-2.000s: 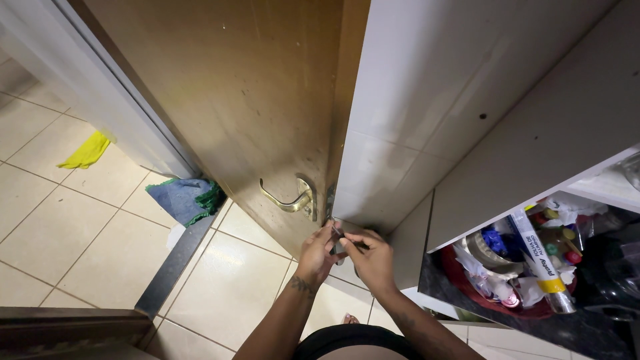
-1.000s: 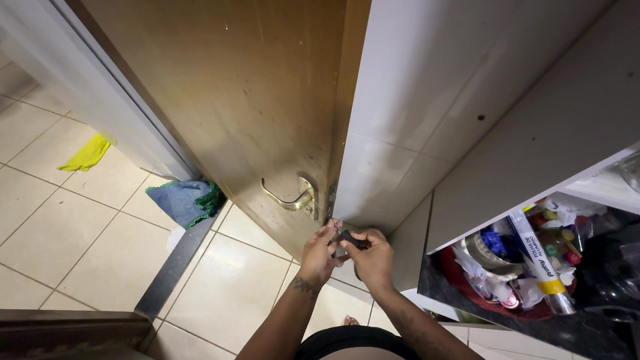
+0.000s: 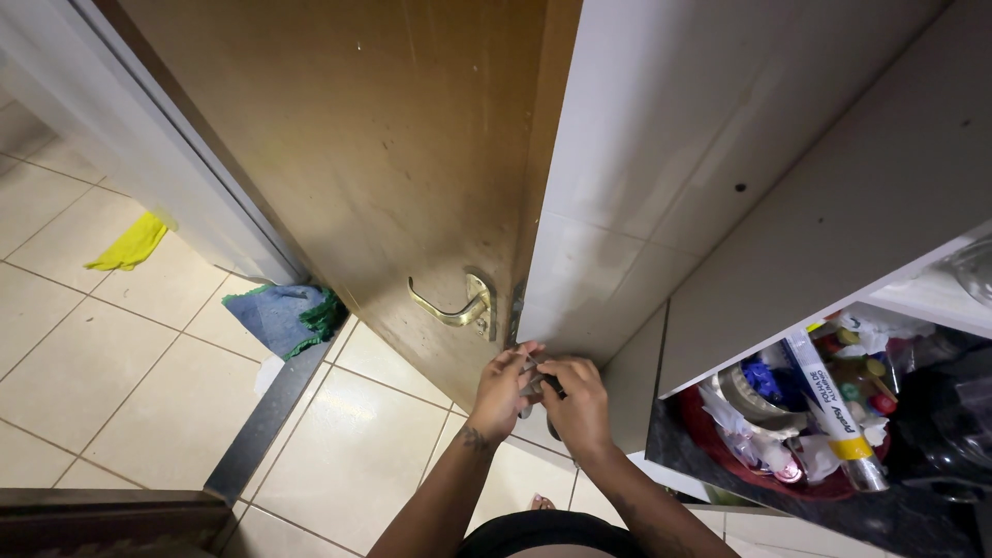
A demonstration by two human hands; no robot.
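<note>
Both my hands are together just below the latch edge of a brown wooden door (image 3: pixel 434 194). My left hand (image 3: pixel 500 391) has its fingers bent around a small thin item, too small to name. My right hand (image 3: pixel 577 399) pinches a small dark object (image 3: pixel 553 383) against it; its kind cannot be told. Up and left of the hands is the brass lever handle (image 3: pixel 449 310) on its plate. A metal lock faceplate (image 3: pixel 517 302) shows in the door's edge, right above my left fingertips.
A blue cloth with green trim (image 3: pixel 283 318) and a yellow cloth (image 3: pixel 132 242) lie on the tiled floor at left. On the dark counter (image 3: pixel 922 515) at right, a red basket (image 3: pixel 829 490) holds a foil box (image 3: pixel 825 391) and clutter. A white tiled wall (image 3: pixel 620 201) adjoins the door.
</note>
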